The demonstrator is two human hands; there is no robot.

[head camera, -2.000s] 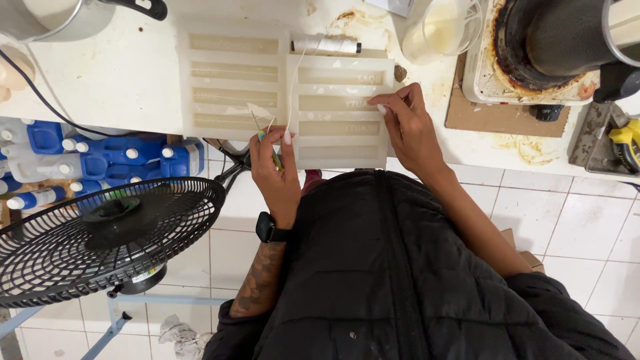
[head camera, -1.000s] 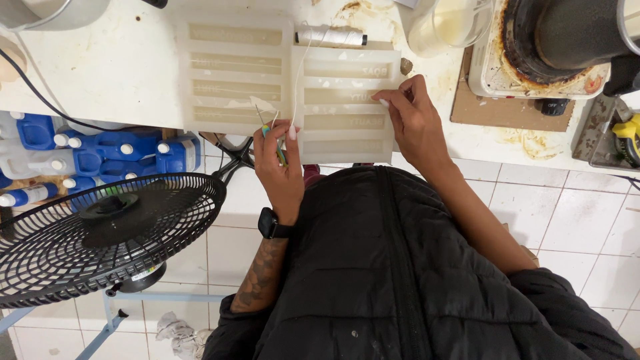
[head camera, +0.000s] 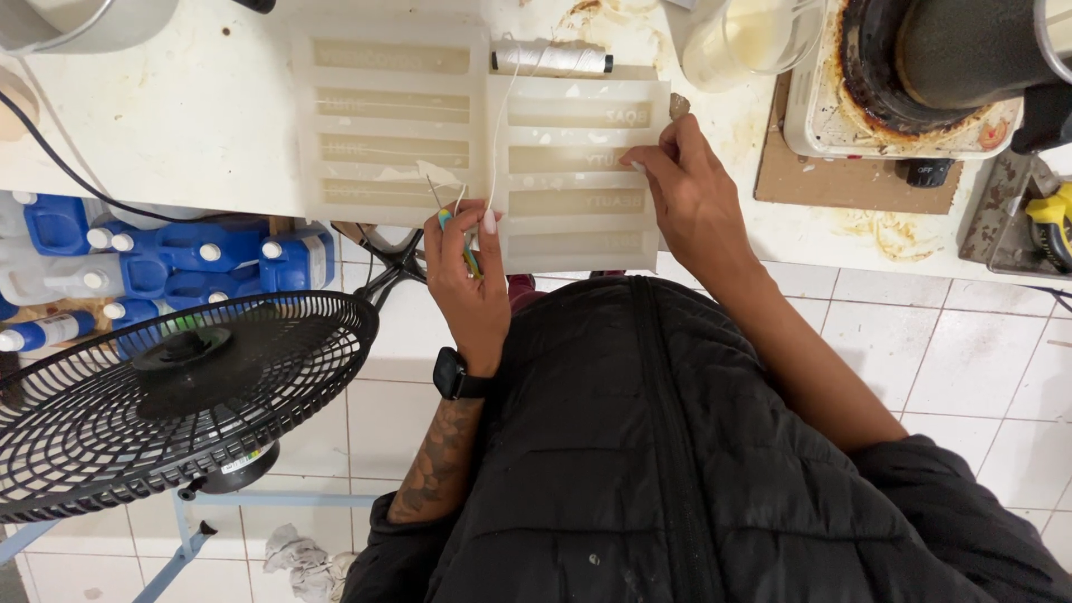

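Two translucent molds with long bar cavities lie side by side on the white table: a left mold [head camera: 394, 126] and a right mold [head camera: 578, 184]. Thin threads run along some cavities of the left one. My left hand [head camera: 469, 260], at their near edges, grips a small tool [head camera: 445, 219] with a coloured handle and thin metal tips, perhaps thread snips; a white thread [head camera: 500, 138] runs up from its fingers to a thread spool [head camera: 553, 60] behind the right mold. My right hand [head camera: 691, 193] pinches at that mold's right edge; whether it holds thread is too small to tell.
A hot plate [head camera: 804, 126] with a dark pot [head camera: 971, 50] stands at the right on cardboard, beside a clear plastic pitcher [head camera: 720, 50]. A black fan [head camera: 184, 368] is at lower left, near blue jugs [head camera: 180, 251]. A metal pot [head camera: 92, 29] stands at upper left.
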